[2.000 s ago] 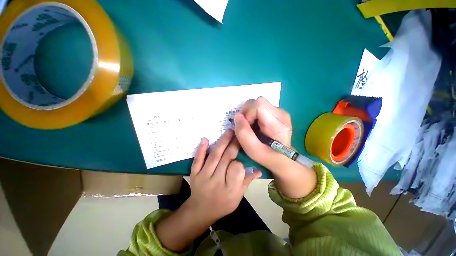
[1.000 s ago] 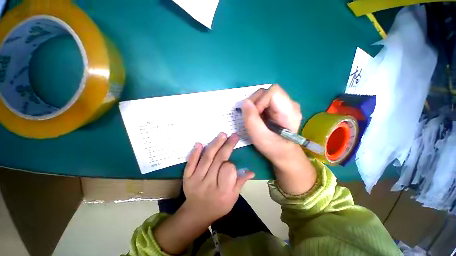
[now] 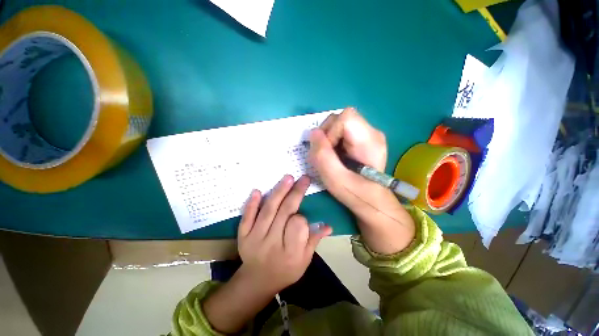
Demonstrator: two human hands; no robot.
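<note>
A white paper form (image 3: 223, 164) with printed lines lies slightly tilted at the front edge of the green bench. My right hand (image 3: 351, 161) grips a dark pen (image 3: 376, 176) with a clear end, its tip hidden by the fingers over the right part of the form. My left hand (image 3: 277, 239) rests with spread fingertips on the form's lower edge. A small whitish piece (image 3: 318, 228) shows by the left thumb; I cannot tell if the hand holds it.
A large amber tape roll (image 3: 125, 105) stands at the left. A small yellow-green tape roll (image 3: 414, 167) on its dispenser is right of my right hand. Crumpled white sheets (image 3: 525, 125) lie at the right. A brown carton (image 3: 177, 252) is below the bench edge.
My right hand with the pen has moved up and right over the form since the earliest frame. The whole view has shifted slightly. My left hand stays on the form's lower edge.
</note>
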